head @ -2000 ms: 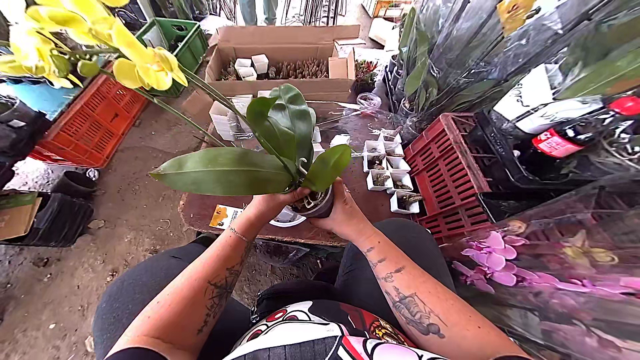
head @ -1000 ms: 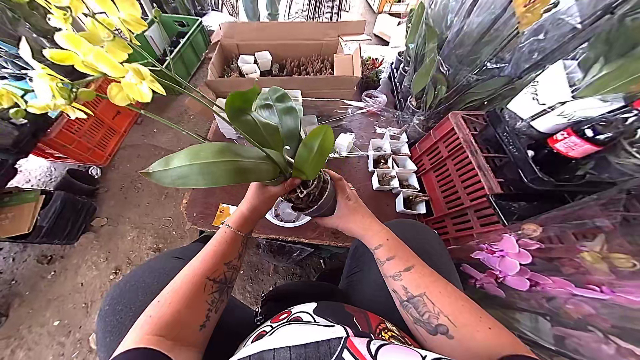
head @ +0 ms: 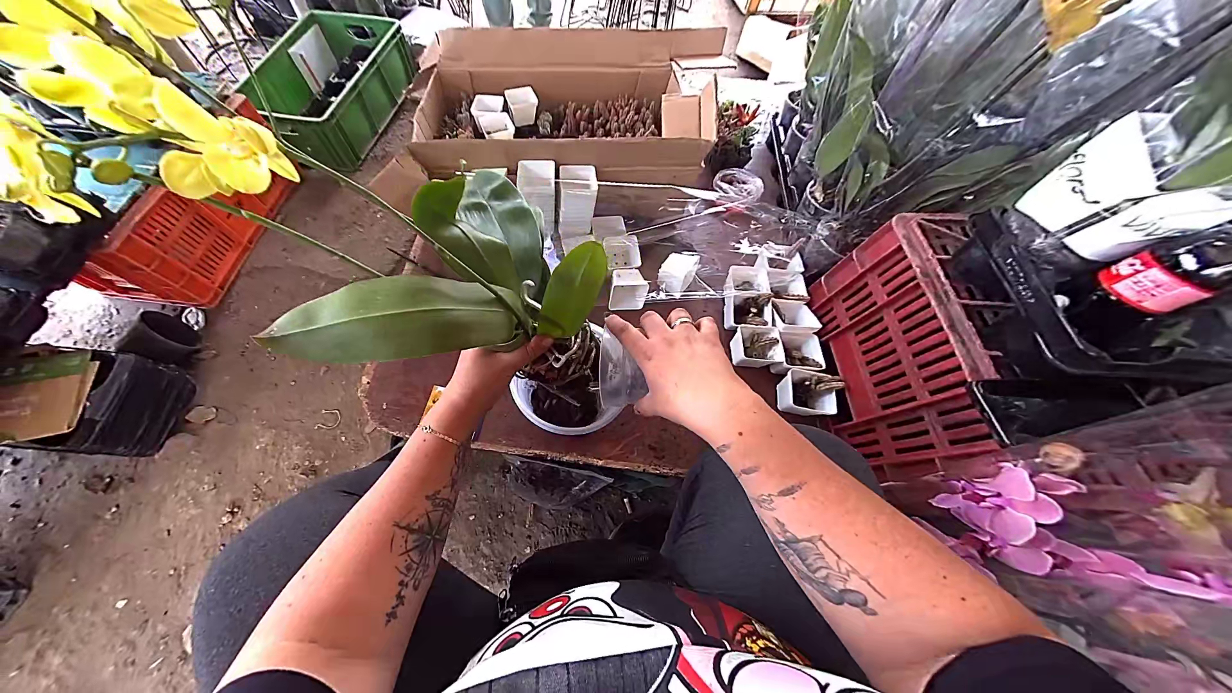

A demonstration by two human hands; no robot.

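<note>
My left hand (head: 496, 375) grips the base of an orchid plant (head: 395, 313) with broad green leaves and long stems bearing yellow flowers (head: 221, 154). Its bare roots (head: 568, 358) hang over a white plastic bowl (head: 568, 428) that has dark potting material in it. Beside the roots, a clear plastic pot (head: 621, 371) is tilted over the bowl. My right hand (head: 679, 371) is at the pot's right side, fingers spread and bent; how firmly it holds the pot cannot be told.
Small white pots with plants (head: 808, 393) stand right of my right hand, beside a dark red crate (head: 900, 346). Empty white pots (head: 577, 197) and clear film lie behind. Farther back is a cardboard box (head: 568, 149). Wrapped pink orchids (head: 1011, 505) are at the right.
The pot was around the orchid's roots between both hands; now the roots are out of it. My right hand has moved right, and the bowl shows more fully below.
</note>
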